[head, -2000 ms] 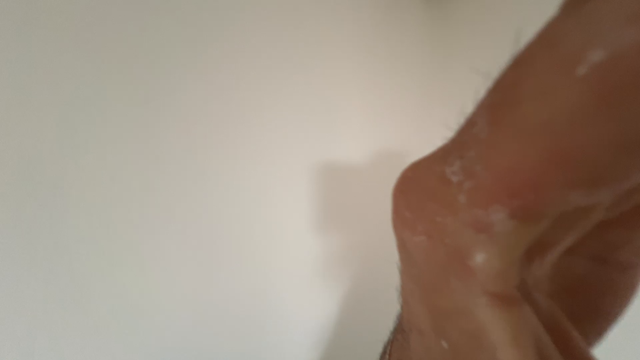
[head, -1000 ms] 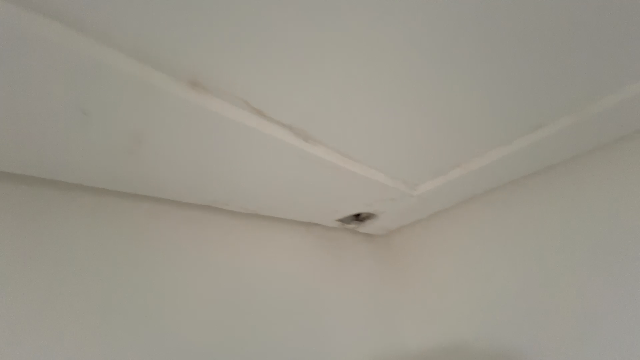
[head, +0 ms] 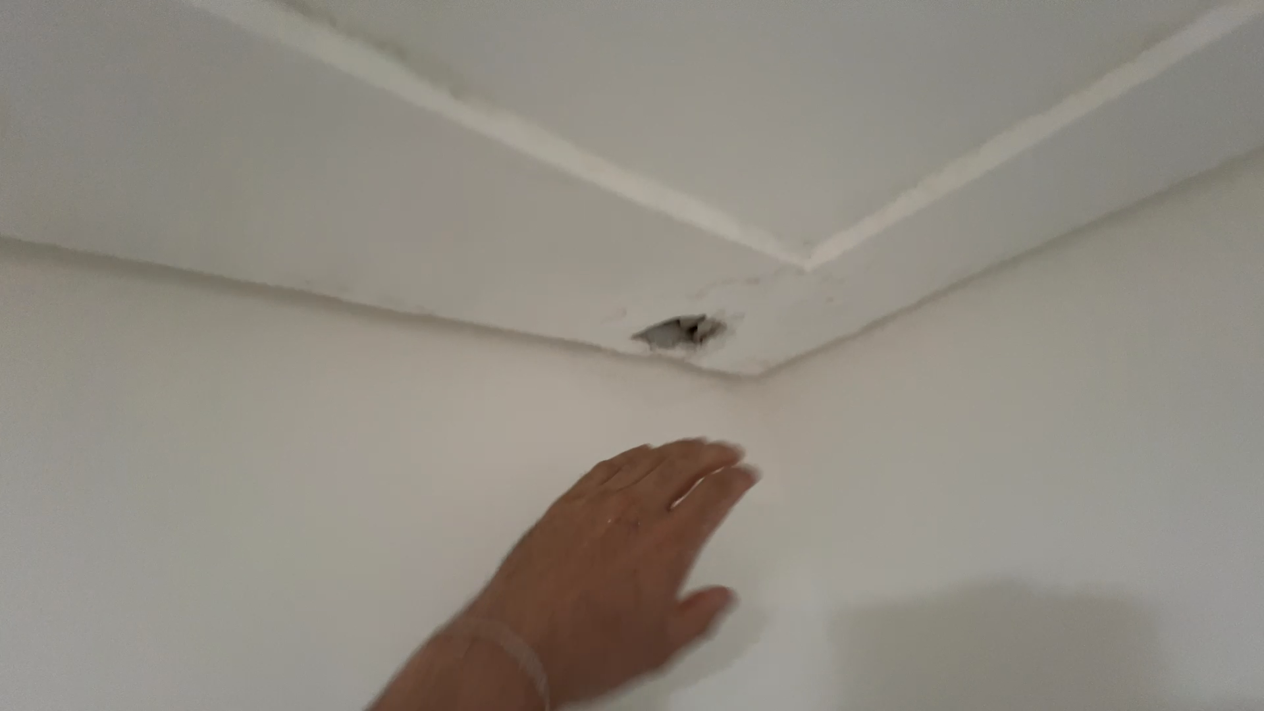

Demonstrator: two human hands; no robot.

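Observation:
My left hand reaches up from the lower edge, its back toward me, with a thin pale band around the wrist. Nothing shows in it; the thumb stands apart from the fingers, which are slightly bent. Just above the fingertips, near the corner, a ragged hole breaks the pale ceiling border. Whether the hand touches the wall cannot be told. My right hand is out of view.
Two walls meet below the ceiling corner, the second wall on the right. A raised white trim strip runs along the ceiling and turns at the corner. A blocky shadow falls on the right wall.
My left hand has come into view below the hole; one second ago no hand showed. Two seconds ago a bent limb filled the right side. The view has swung widely to the ceiling corner.

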